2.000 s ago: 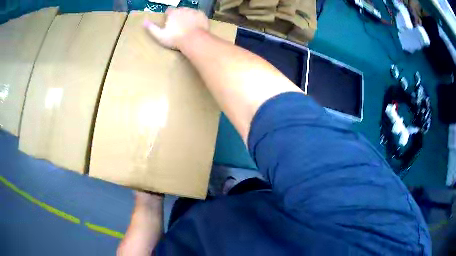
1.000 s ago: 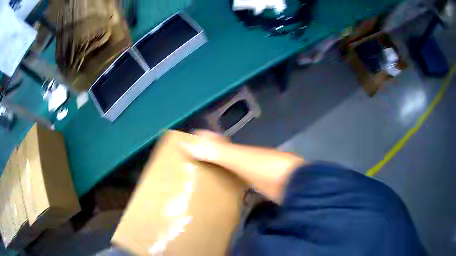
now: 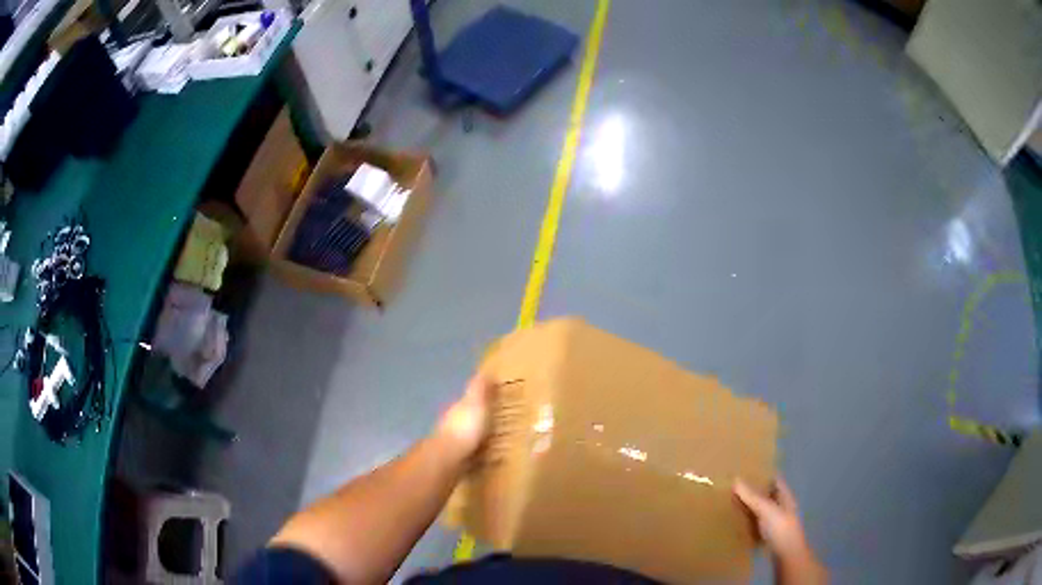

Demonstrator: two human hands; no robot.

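A brown cardboard carton (image 3: 640,457) is held in front of my body above the grey floor. Shiny clear tape runs along its upper face, and dark print shows on its left side. My left hand (image 3: 466,423) grips the carton's left printed side. My right hand (image 3: 777,517) grips its right end. The fingers under the carton are hidden. The carton is slightly blurred.
A green workbench (image 3: 149,171) runs along the left with a black cable coil (image 3: 86,360) and a white supplies tray (image 3: 246,51). An open carton of dark parts (image 3: 383,269) stands on the floor. A blue platform scale (image 3: 509,57), a stool (image 3: 189,505) and yellow floor lines are also there.
The carton has been taken from the row at the bench and carried away over the open floor. The view has turned from the bench, and both hands now show on the carton.
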